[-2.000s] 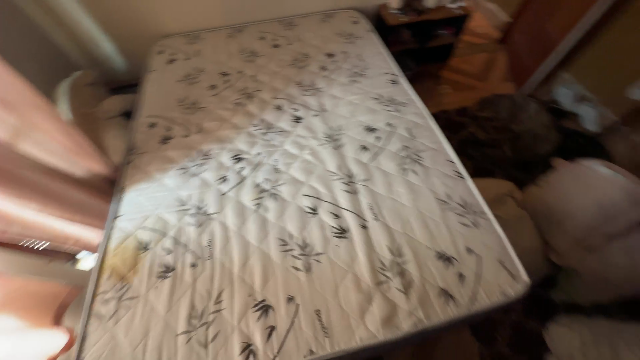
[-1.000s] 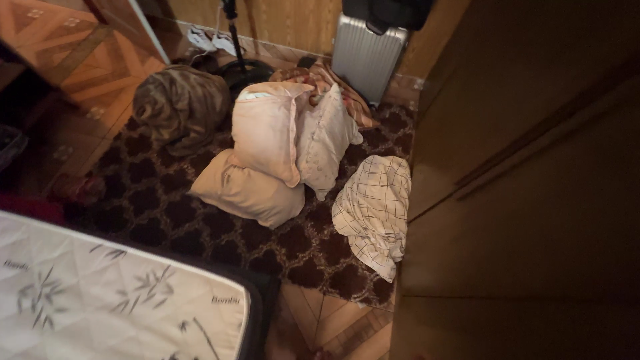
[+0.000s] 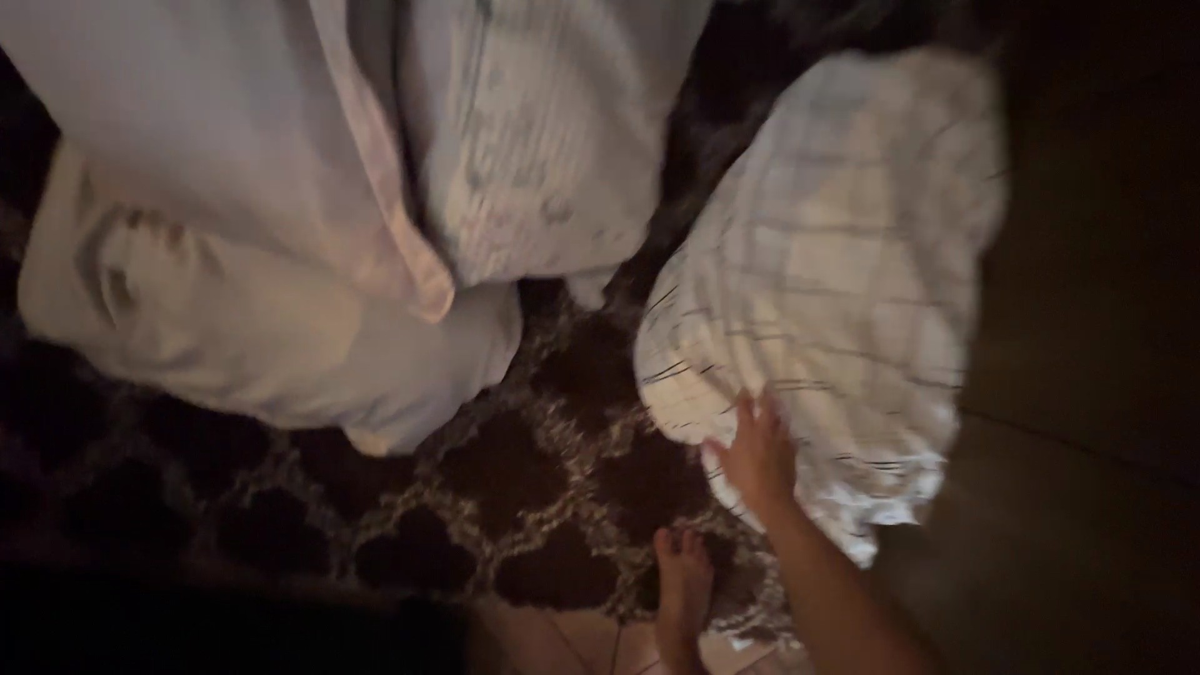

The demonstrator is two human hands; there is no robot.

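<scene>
My right hand (image 3: 757,455) reaches in from the lower right, palm down, at the lower left part of a white checked pillow or bundled cloth (image 3: 844,262). Its fingers are apart over the fabric and seem to touch it, with the thumb by its left edge; the fingertips are blurred. The checked fabric lies rumpled on a dark patterned rug (image 3: 506,469). My left hand is out of view.
To the left lie a plain beige pillow (image 3: 244,328), a pale pillow (image 3: 225,141) over it and a patterned pillow (image 3: 553,141). A bare foot (image 3: 684,572) stands at the rug's edge by the floor tiles (image 3: 572,642). A dark surface (image 3: 1097,375) borders the right side.
The view has moved from the mattress to the pillows and now shows them much closer. My right hand has come into view at the checked fabric, where no hand showed before.
</scene>
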